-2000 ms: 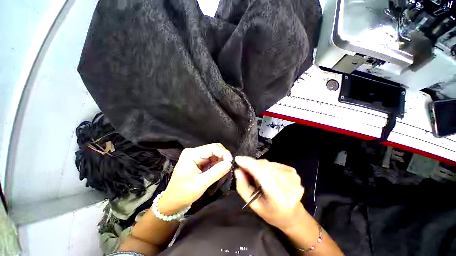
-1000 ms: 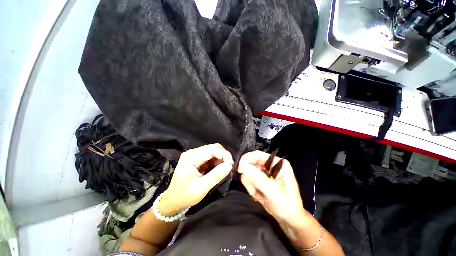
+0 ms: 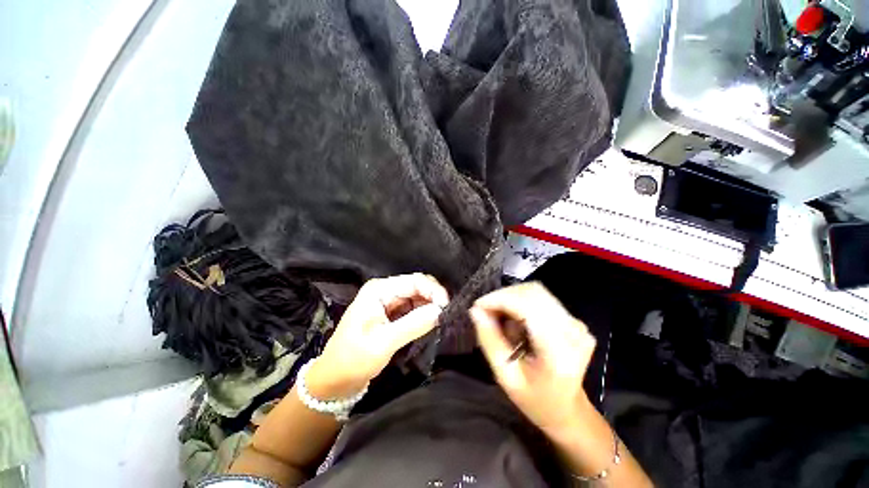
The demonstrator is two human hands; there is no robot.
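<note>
The dark charcoal garment piece hangs from the table towards my lap, with a ridged seam running down to my hands. My left hand pinches the garment's lower edge between thumb and fingertips. My right hand is just right of it, apart from the cloth, with its fingers curled around a slim dark tool, mostly hidden in the palm; whether it is snips or a seam ripper I cannot tell. Any thread at the fingertips is too fine to see.
The white, red-edged machine table is at right, with a black plate, a phone at the edge and the sewing machine behind. A tied bundle of black strips lies left, above olive-green cloth.
My right hand has moved right, away from my left fingertips, and the tool has turned in it. My left hand keeps its pinch. The whole view has shifted slightly.
</note>
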